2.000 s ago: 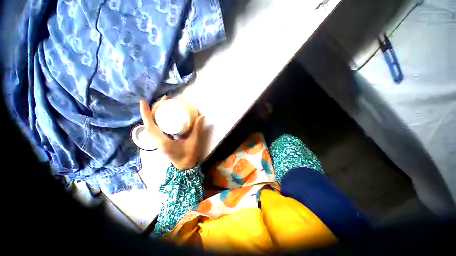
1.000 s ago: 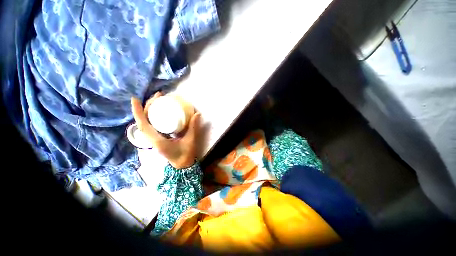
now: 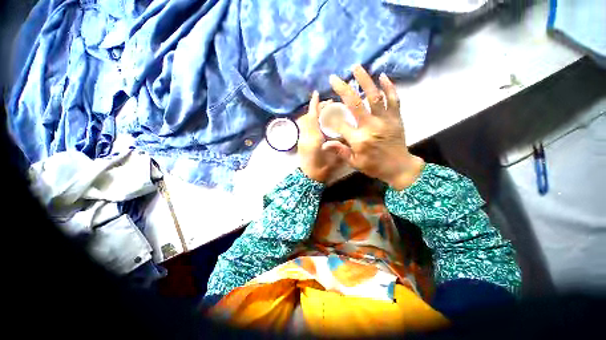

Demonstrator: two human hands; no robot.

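Note:
A small round white tub (image 3: 337,122) is held at the table's front edge. My left hand (image 3: 320,149) is wrapped around its near left side. My right hand (image 3: 380,136) lies over the tub's right side with its fingers spread; whether its fingertips touch the tub or its contents is unclear. A round pale lid with a dark rim (image 3: 282,134) lies on the table just left of my left hand. Blue patterned shirts (image 3: 266,60) are heaped behind both hands.
Off-white garments (image 3: 109,199) lie at the left. The white table (image 3: 465,86) runs to the upper right. Blue thread snips (image 3: 541,171) hang on a cord against pale cloth (image 3: 571,219) at the right. A printed apron (image 3: 352,222) covers my lap.
My right hand has come up from below the table edge to the tub. The view has shifted, so the tub, lid and shirts appear farther right and the off-white garments show at the left.

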